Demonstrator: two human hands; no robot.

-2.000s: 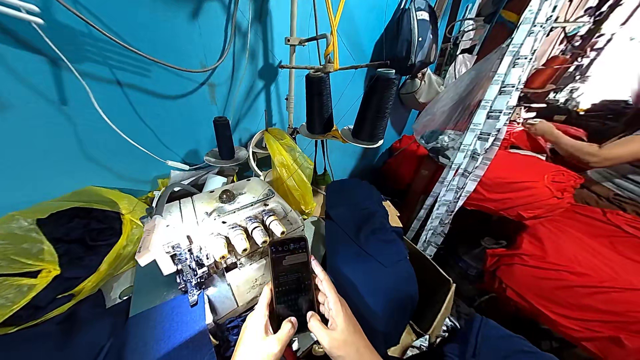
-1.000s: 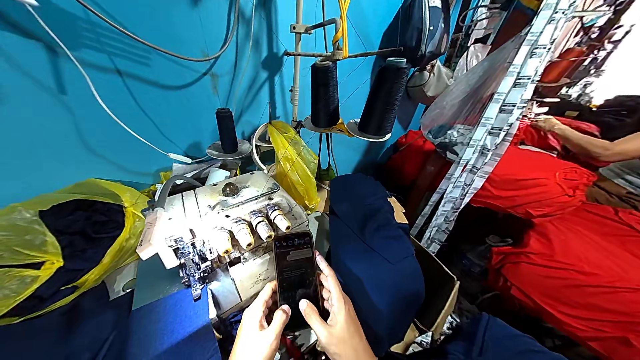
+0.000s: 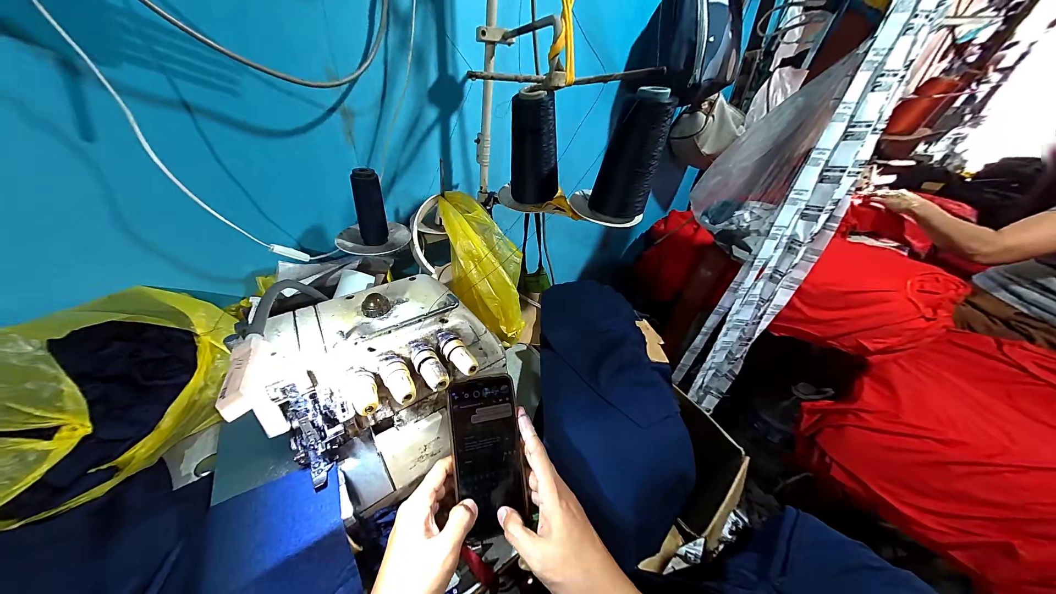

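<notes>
A dark smartphone (image 3: 487,450) is held upright between both hands, its lit screen bearing writing. My left hand (image 3: 429,524) grips its lower left edge, thumb at the screen's bottom. My right hand (image 3: 553,511) holds the right edge, with its thumb near the lower corner. Just behind and left of the phone stands an overlock sewing machine (image 3: 404,330) with several tension dials, its needle area brightly lit. Dark thread cones (image 3: 535,144) stand on the rack above. Navy fabric (image 3: 610,396) lies immediately right of the phone.
A yellow plastic bag (image 3: 219,346) with dark cloth lies at left, and another hangs behind the machine. An open cardboard box (image 3: 734,487) stands below the navy fabric. Red fabric (image 3: 932,429) fills the right side, where another person's arm (image 3: 965,231) reaches over it.
Both hands keep hold of the phone throughout. My right thumb has shifted slightly at the phone's lower edge. The view has moved a little.
</notes>
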